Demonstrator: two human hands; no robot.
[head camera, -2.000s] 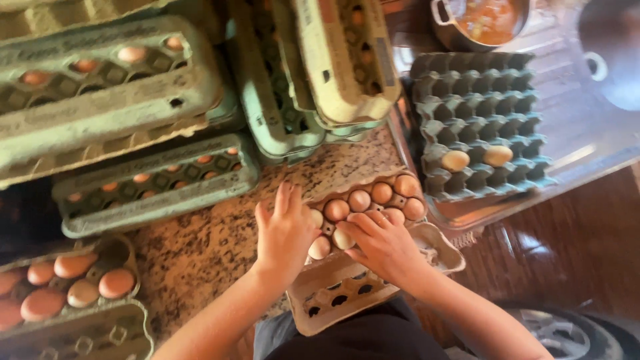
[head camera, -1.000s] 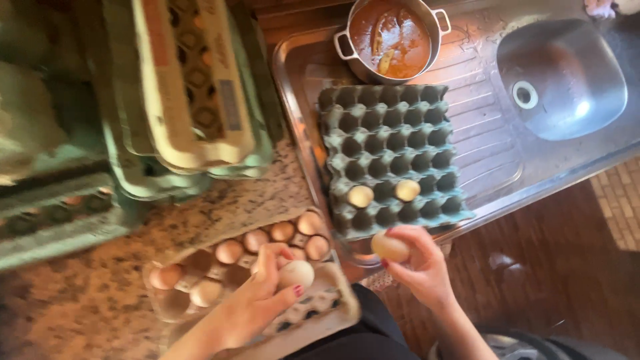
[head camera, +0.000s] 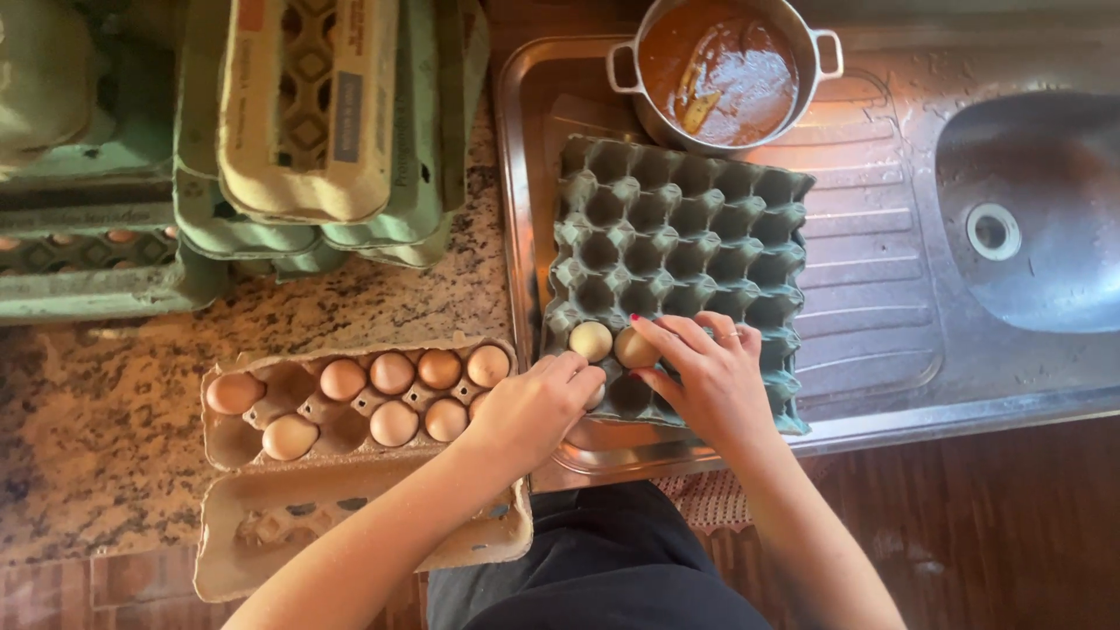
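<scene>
A grey-green pulp egg tray (head camera: 682, 254) lies on the steel drainboard. My left hand (head camera: 542, 402) is at its near left corner, with its fingers closed on a pale egg (head camera: 597, 398) that mostly hides behind them. Just right of it, my right hand (head camera: 704, 372) has its thumb and fingertips on a light brown egg (head camera: 636, 348) in the tray. Between the hands, a cream egg (head camera: 591, 341) rests in a cup of the same row. On the granite counter at left stands an open pulp egg carton (head camera: 363, 525) holding several brown eggs (head camera: 394, 374) and some vacant cups.
An aluminium pot (head camera: 717, 74) of reddish-brown liquid stands behind the tray. The sink basin (head camera: 1032, 219) is at the right. Stacked closed egg cartons (head camera: 306, 201) fill the back left of the counter, and another carton (head camera: 105, 293) with eggs lies beside them.
Both hands have come from the carton to the tray, where two eggs sat before. One second ago each hand held an egg in the air. The view has swung right.
</scene>
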